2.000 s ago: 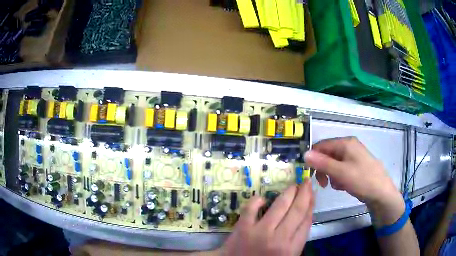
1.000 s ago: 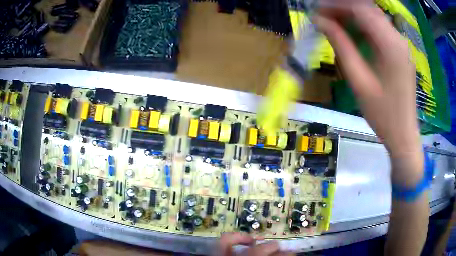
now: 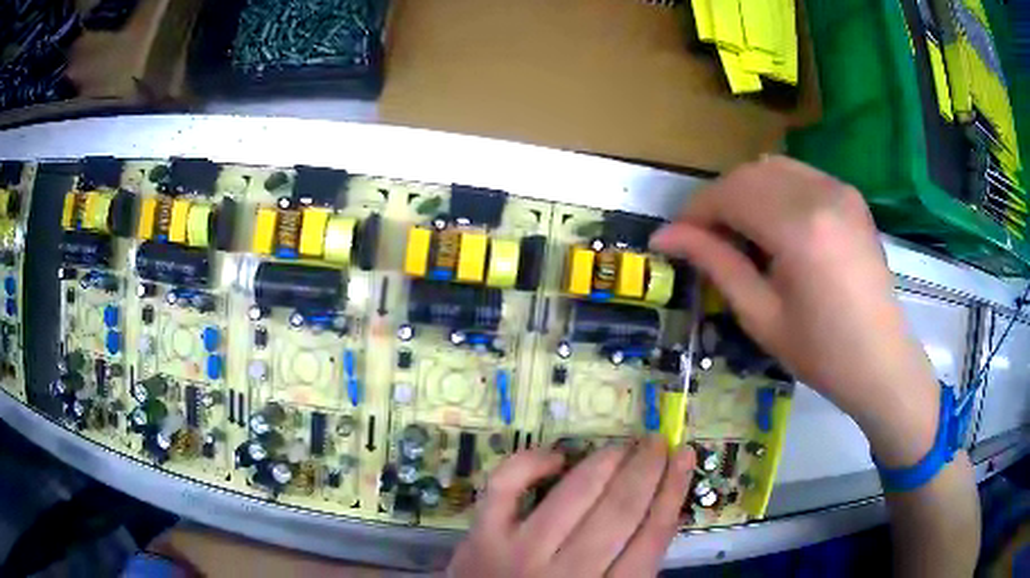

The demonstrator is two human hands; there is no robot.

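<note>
A cream circuit board panel (image 3: 452, 390) with repeating units lies on the metal track. A narrow taped heat sink plate (image 3: 675, 418), yellow at its lower part, stands upright between the last two units on the right. My left hand (image 3: 587, 508) has its fingertips on the plate's lower end. My right hand (image 3: 791, 265) pinches its upper end and hides part of the last unit. A second yellow-covered plate (image 3: 769, 457) stands along the panel's right edge. Yellow blocks and a black capacitor (image 3: 616, 327) sit near the top of the units.
Beyond the track's pale rail (image 3: 474, 141) are a black tray of small green parts (image 3: 299, 40), cardboard with yellow plates (image 3: 751, 40), and a green crate (image 3: 864, 124) of yellow-covered plates. A blue band (image 3: 926, 452) with a cord is on my right wrist.
My right hand has come down from the yellow plates beyond the rail to the panel, bringing a plate. My left hand has moved up from the near rail onto the panel.
</note>
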